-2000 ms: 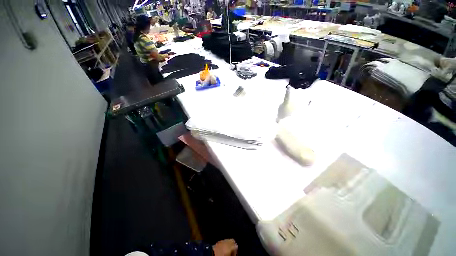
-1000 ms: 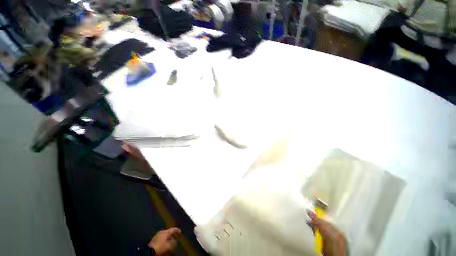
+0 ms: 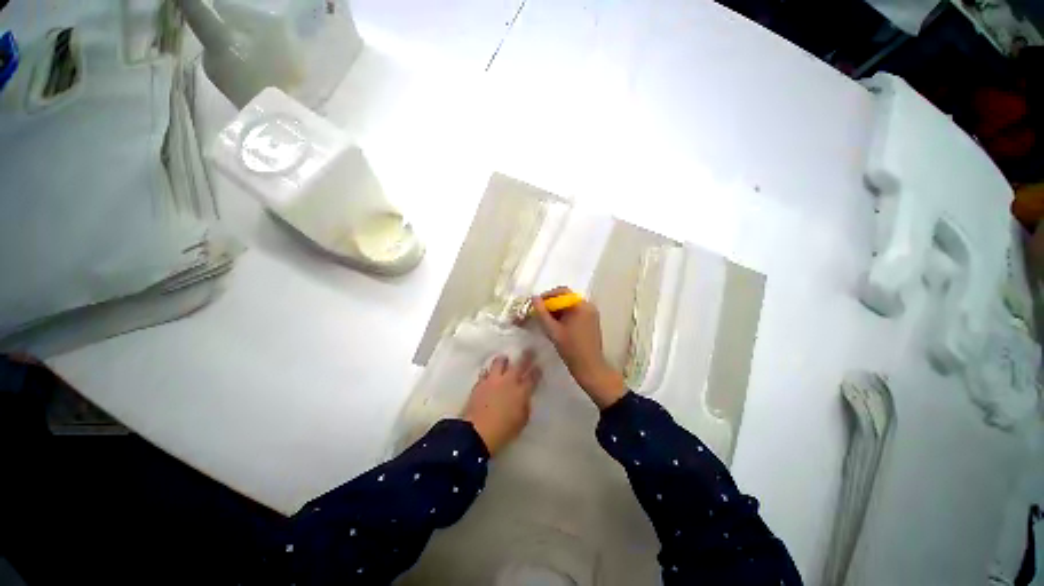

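The white garment panel (image 3: 561,424) lies on a grey-beige backing board (image 3: 741,326), its two straps pointing away from me. My right hand (image 3: 575,341) holds the glue brush by its yellow handle (image 3: 561,302). The bristles are at the edge near the base of the left strap; the hand hides part of the brush. My left hand (image 3: 501,401) rests on the panel just below the brush, fingers spread and holding nothing. The glue pot (image 3: 309,189) lies on its side at the upper left, its open end with creamy glue facing the board.
A larger white glue jug (image 3: 281,46) stands behind the pot. A stack of panels (image 3: 92,195) lies at the left, by the table edge. Folded panels (image 3: 861,458) lie at the right. Bulky white pieces (image 3: 933,218) lie at the far right. A blue tray (image 3: 8,55) is cut off at upper left.
The view has swung down onto the board. My right hand has brought the brush to the left strap. My left hand has moved from beyond the table edge onto the panel.
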